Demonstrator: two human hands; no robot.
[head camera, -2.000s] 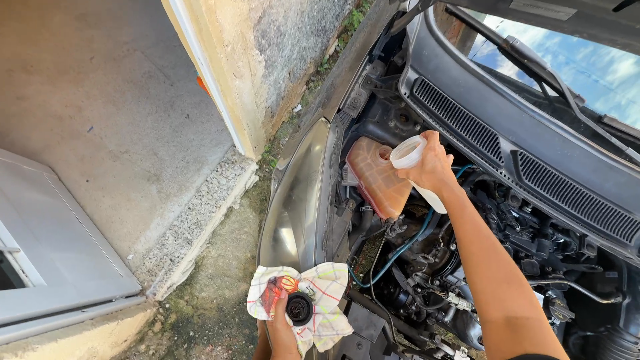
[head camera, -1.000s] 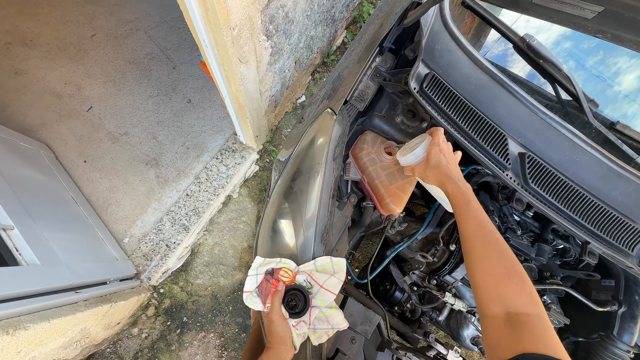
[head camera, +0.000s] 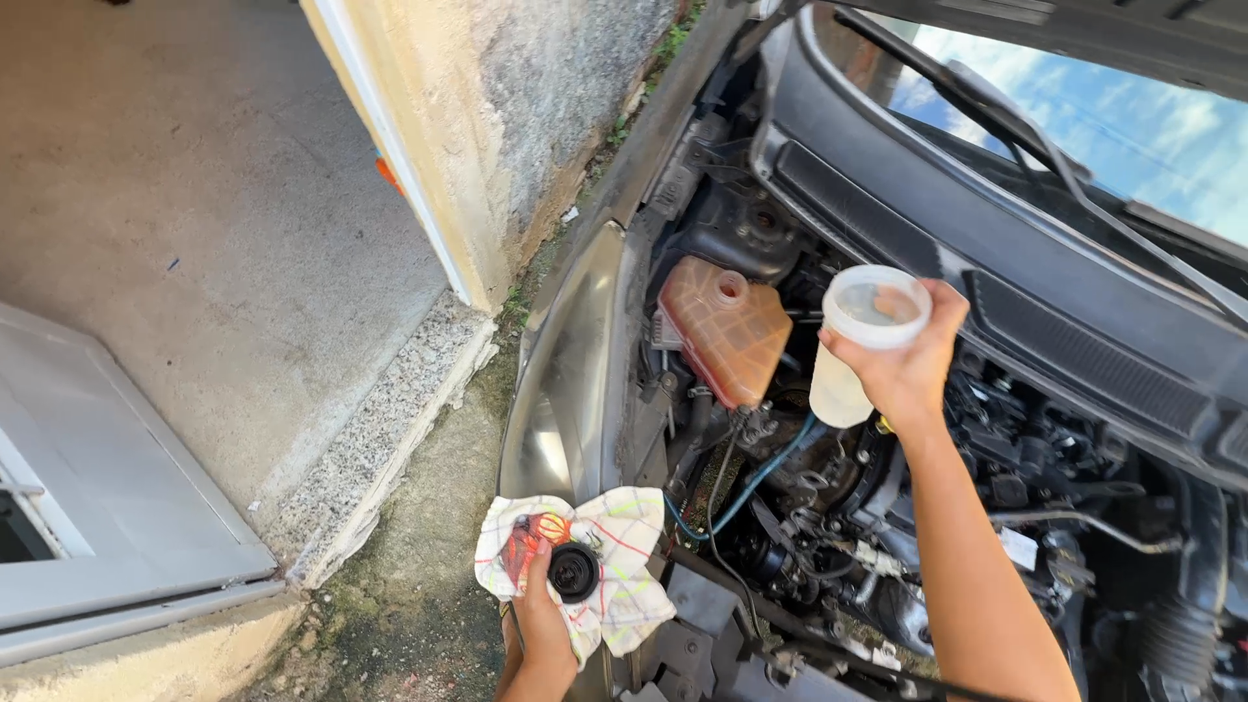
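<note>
My right hand (head camera: 902, 356) grips a translucent plastic cup (head camera: 843, 385) near its rim, with some liquid visible inside. The cup stands roughly upright over the engine bay, to the right of a stained coolant expansion tank (head camera: 736, 336). The tank's round filler neck (head camera: 729, 289) has no cap on it. Low in the view, my left hand (head camera: 541, 619) holds a black screw cap (head camera: 573, 572), underside up, together with a checked white cloth (head camera: 629, 546) with a red and orange print. Cloth and cap are beside the headlight.
The headlight (head camera: 575, 380) lies left of the tank. Blue tubing (head camera: 756, 483) and the engine (head camera: 1024, 458) fill the bay below and right. A cowl grille (head camera: 868, 210) and wiper arm (head camera: 1053, 146) border the windshield. A wall (head camera: 575, 88), granite sill (head camera: 370, 448) and grey door (head camera: 117, 468) are at left.
My right hand has drawn the cup away from the tank's neck to the right and turned it from tilted to roughly upright. My left hand still holds the cap and cloth.
</note>
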